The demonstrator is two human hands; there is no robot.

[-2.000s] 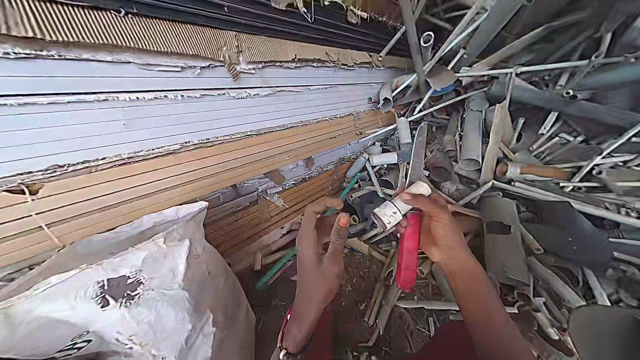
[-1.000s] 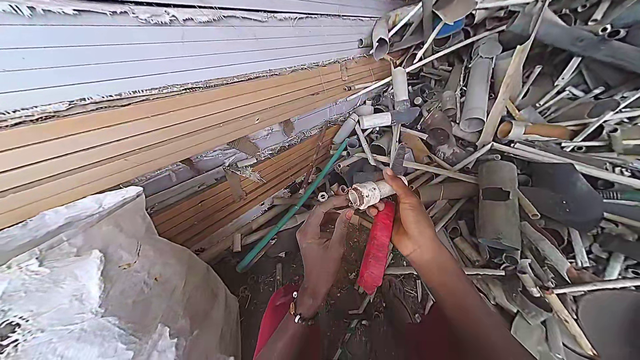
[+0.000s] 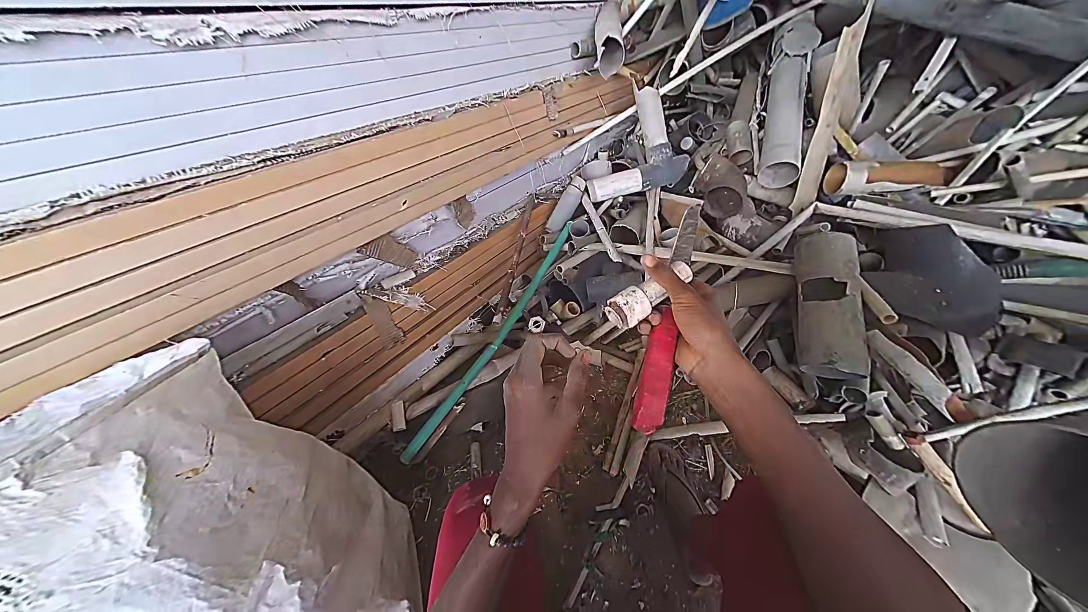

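Note:
My right hand (image 3: 693,323) holds a knife by its red handle (image 3: 656,374); the blade (image 3: 685,236) points up and away from me. The same hand grips a short white plastic pipe fitting (image 3: 629,306), dirty at its near end, against the knife. My left hand (image 3: 546,395) is a little to the left of and below the fitting, not touching it. Its thumb and fingertips are close together, and whether something small lies between them cannot be told. A beaded bracelet (image 3: 495,531) is on the left wrist.
Scrap plastic pipes (image 3: 782,127) lie heaped ahead and to the right. Stacked brown panels (image 3: 297,229) and white panels (image 3: 280,85) run along the left. A white woven sack (image 3: 255,476) stands at the lower left. A green rod (image 3: 489,348) leans beside the panels.
My left hand, which touched the pipe fitting one second ago, has moved off it to the lower left. The knife and the fitting remain in my right hand.

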